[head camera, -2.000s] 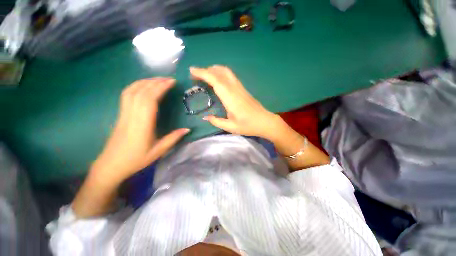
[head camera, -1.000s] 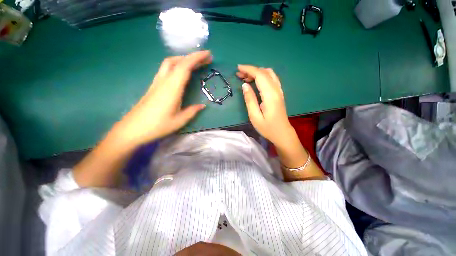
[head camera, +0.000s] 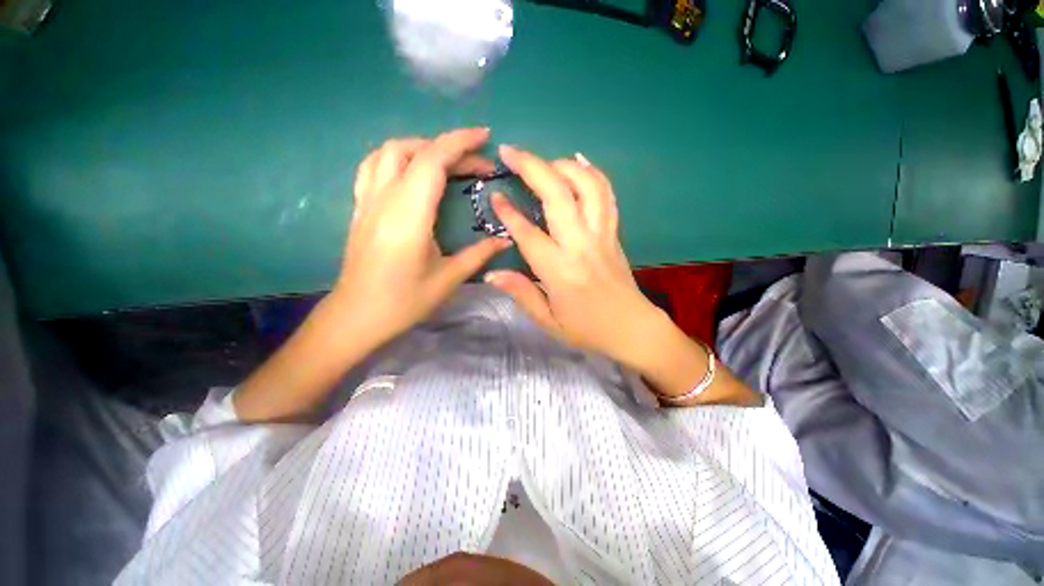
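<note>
A dark open watch case frame (head camera: 480, 212) lies on the green mat between my hands, partly covered by fingers. My left hand (head camera: 401, 223) is around its left side, with fingertips at the upper corner and thumb at the lower edge. My right hand (head camera: 572, 235) is over its right side, with one finger across the opening and another near the top corner. The right thumb is apart, below the frame. Whether the right fingers grip the frame or a small part is hidden.
A bright white disc (head camera: 452, 34) is at the top centre. Right of it are dark tweezers (head camera: 601, 9), a module with a gold-orange patch (head camera: 683, 17), a spare frame (head camera: 768, 34) and a whitish bottle (head camera: 919, 32). A neighbour's grey-clothed body (head camera: 870, 378) is at the right.
Both hands have closed in around the frame, which lay uncovered between them before. My right hand has moved left over it. The view has shifted, so the disc sits higher.
</note>
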